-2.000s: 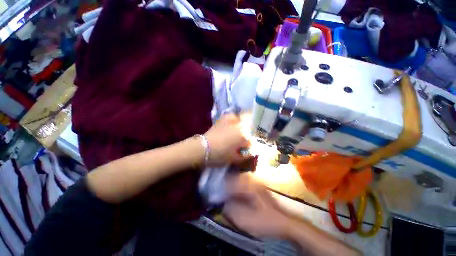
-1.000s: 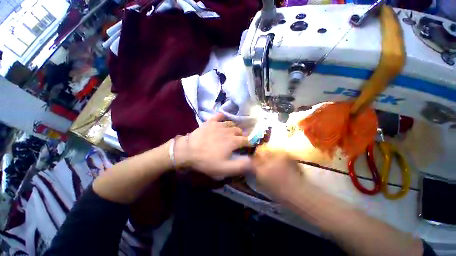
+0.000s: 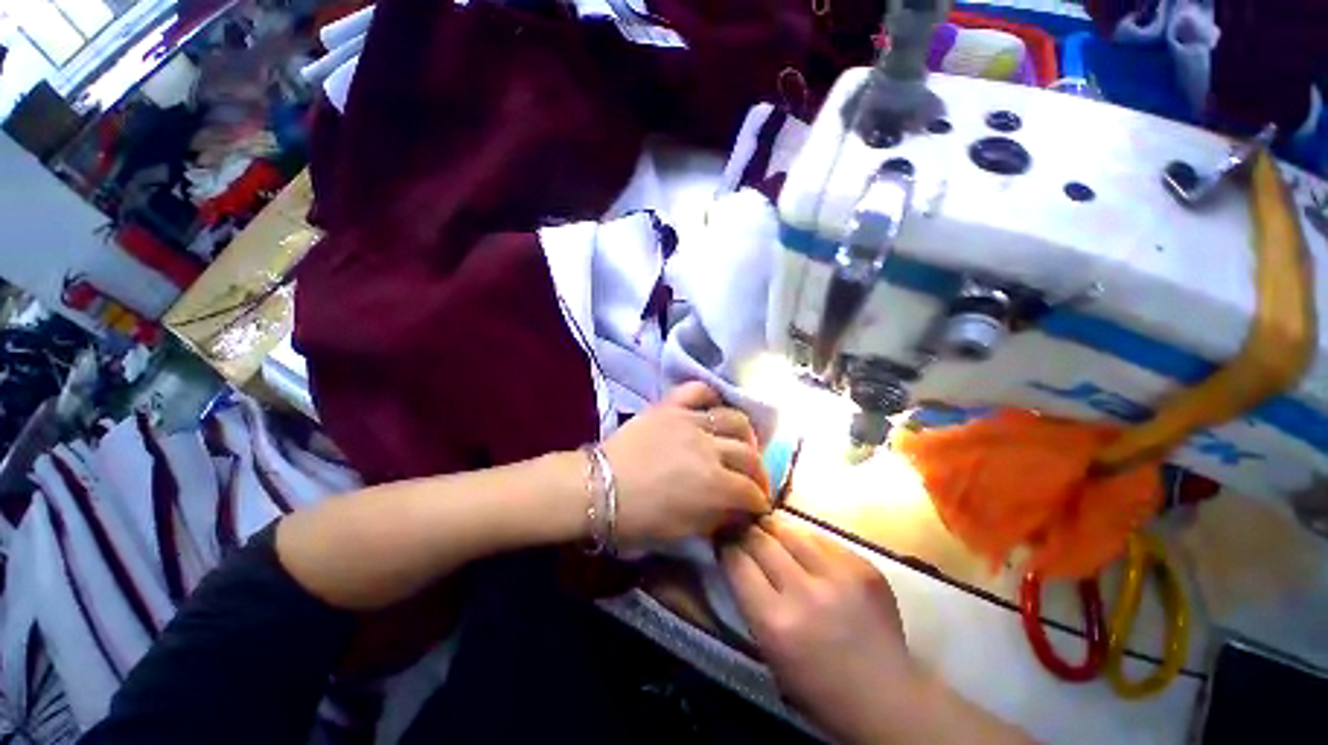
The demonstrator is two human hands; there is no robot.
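Observation:
A maroon panel (image 3: 437, 349) lies in a large pile left of the needle, with a white panel (image 3: 619, 277) joined along its right side. The white cloth runs down to both hands. My left hand (image 3: 682, 469) is closed on the white cloth's edge just left of the lit presser foot (image 3: 870, 422). My right hand (image 3: 823, 604) is pinched against it, its fingertips touching the left hand's at the cloth edge below. A small bluish bit shows beside the left fingertips; I cannot tell what it is. The fingertips hide the held edge.
The white sewing machine (image 3: 1078, 248) stands at right, with an orange tuft (image 3: 1020, 488) and a yellow-orange strap (image 3: 1274, 320) on it. Scissors (image 3: 1145, 619) lie below the tuft. Striped white pieces (image 3: 131, 510) are heaped at lower left. A black flat object (image 3: 1274, 699) lies at lower right.
My right hand was blurred and moving; it now meets the left hand at the cloth edge. The left hand has closed nearer the needle. The camera view has shifted.

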